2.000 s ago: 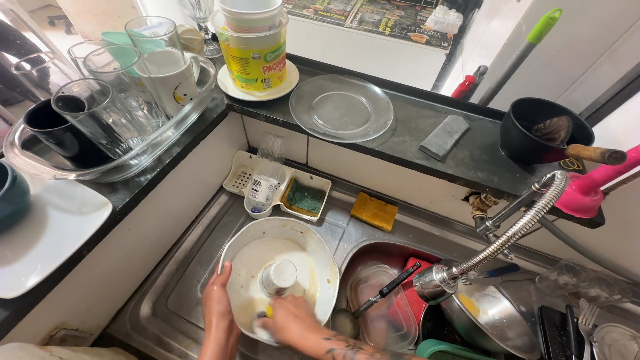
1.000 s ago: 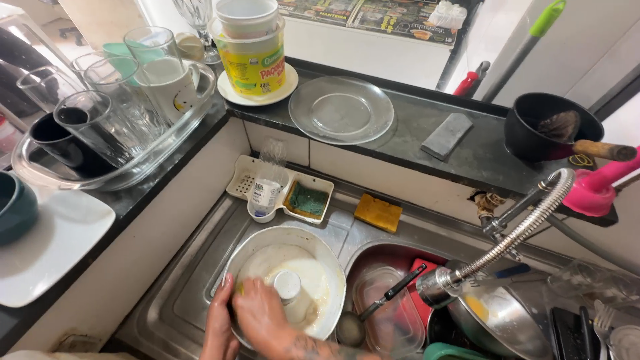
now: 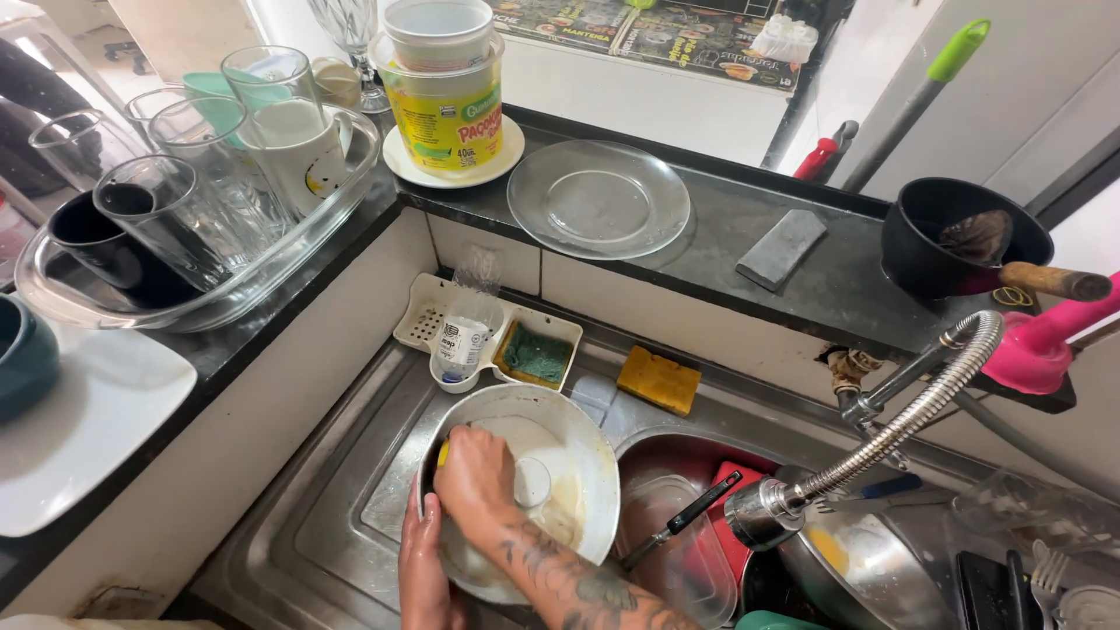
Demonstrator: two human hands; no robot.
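A round metal tube pan (image 3: 599, 472) with a centre cone and cloudy, soapy liquid stands on the steel drainboard. My right hand (image 3: 472, 468) is inside it, pressing a sponge (image 3: 443, 452) against the left inner wall; only a yellow edge of the sponge shows. From outside, my left hand (image 3: 423, 560) holds the pan's left side. Behind the pan, a white sink caddy (image 3: 570, 337) carries a clear plastic bottle (image 3: 464, 337) and a green and yellow sponge (image 3: 535, 353). A second yellow sponge (image 3: 659, 379) lies to their right.
The basin at right holds a clear plastic container (image 3: 674, 542), a metal bowl (image 3: 866, 560), a black-handled utensil (image 3: 700, 505) and forks. Above it hangs the flexible faucet (image 3: 927, 411). On the ledge are a glass plate (image 3: 599, 199), a grey block (image 3: 781, 248), a black pot (image 3: 910, 249) and a glass dish (image 3: 350, 192) of glasses.
My right hand has moved from the near part of the pan, beside the cone, to its left inner wall. My left hand stays at the pan's outer left side.
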